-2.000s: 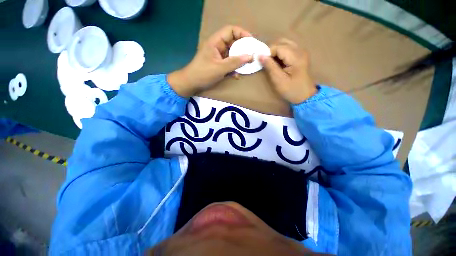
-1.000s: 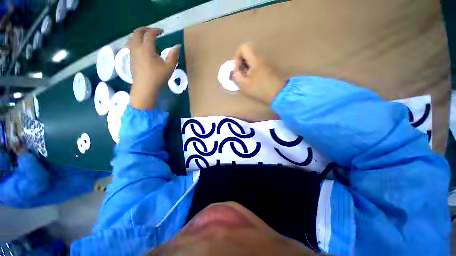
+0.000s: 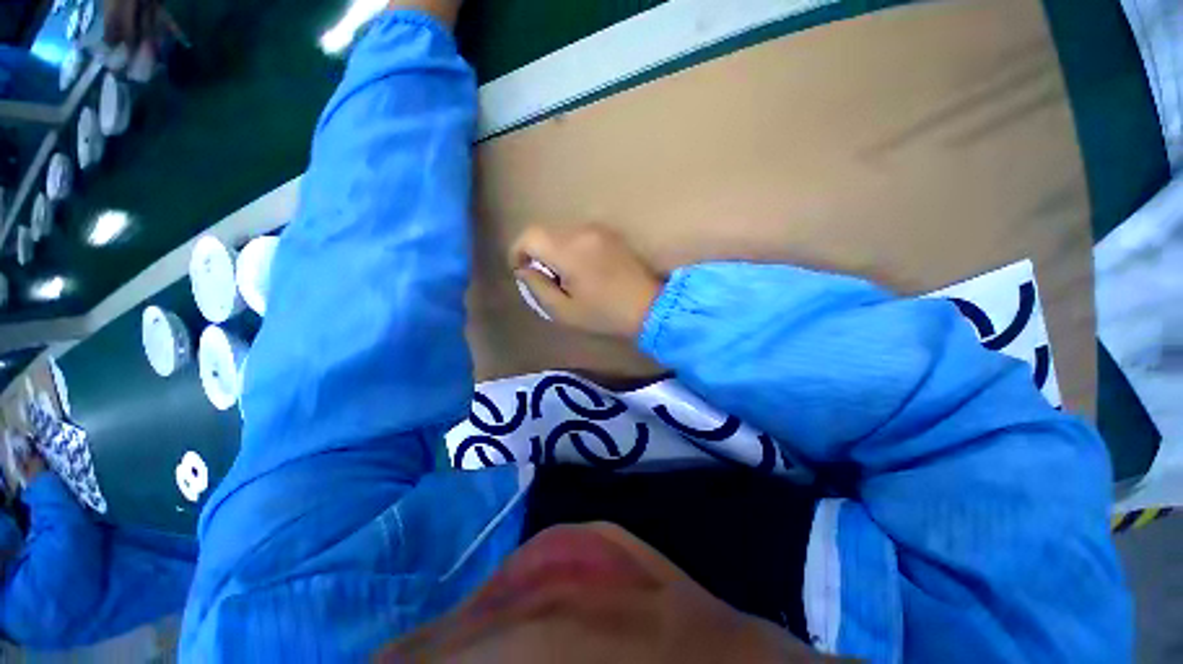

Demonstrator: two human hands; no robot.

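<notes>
My right hand [image 3: 586, 278] is closed over the left part of the brown cardboard sheet [image 3: 804, 143]. It grips a small white round piece [image 3: 533, 298], of which only a thin edge shows past the fingers. My left arm [image 3: 389, 169] reaches up to the top edge; only a little of the wrist shows and the hand is cut off. A white backing sheet [image 3: 516, 391] with black arcs lies near my body, partly under my right sleeve.
White round housings [image 3: 166, 340] stand on the green bench at left, with a small ring piece [image 3: 192, 476] nearer. A pale rail [image 3: 584, 84] crosses beyond the cardboard. More housings [image 3: 90, 135] stand farther off. Another person's blue sleeve [image 3: 78, 571] is at lower left, and blurred hands at upper left.
My left hand has moved up and out of the picture. My right hand, still on the white piece, appears lower and further left. The view has shifted, and my left sleeve covers some housings.
</notes>
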